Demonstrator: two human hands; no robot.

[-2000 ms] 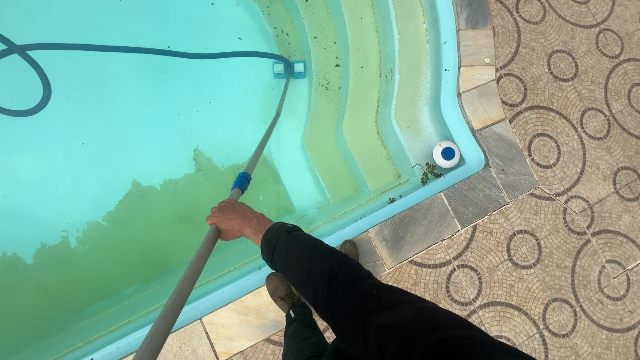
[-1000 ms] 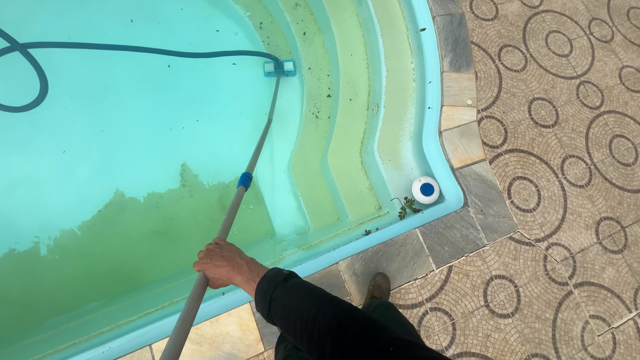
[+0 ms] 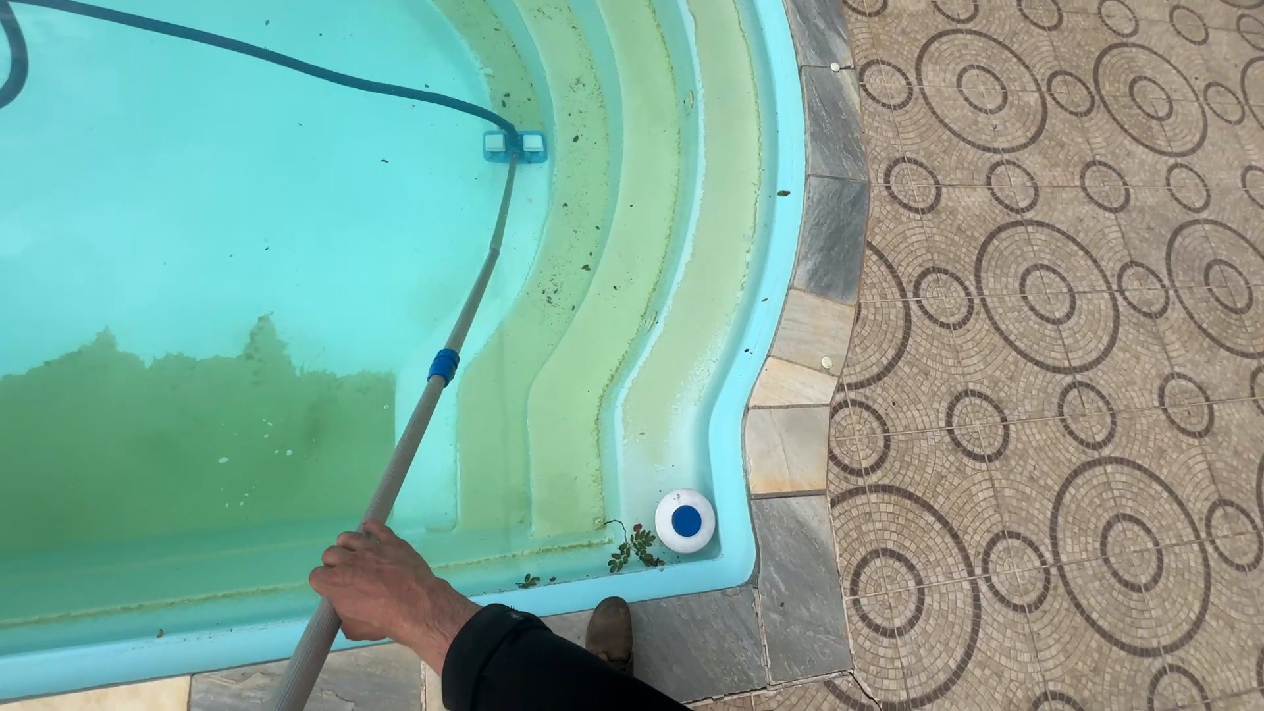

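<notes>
My right hand (image 3: 390, 583), in a dark sleeve, grips the grey telescopic pole (image 3: 405, 454) at the lower left of centre. A blue locking collar (image 3: 443, 366) is on the pole farther up from the hand. The pole slants up and away into the water to a blue pool vacuum head (image 3: 514, 146) with white parts, near the foot of the pool steps. A dark blue hose (image 3: 296, 66) runs from the head to the upper left. My left hand is out of view.
Curved pool steps (image 3: 632, 247) carry greenish deposits and dark specks. A white and blue round floater (image 3: 684, 520) sits in the near corner beside a leafy sprig (image 3: 632, 548). Stone coping (image 3: 834, 237) edges the pool, with patterned paving (image 3: 1047, 296) beyond. My shoe (image 3: 610, 632) is on the coping.
My right hand is farther down the pole from the blue collar than before. Two shoes showed earlier, one now. The view has shifted.
</notes>
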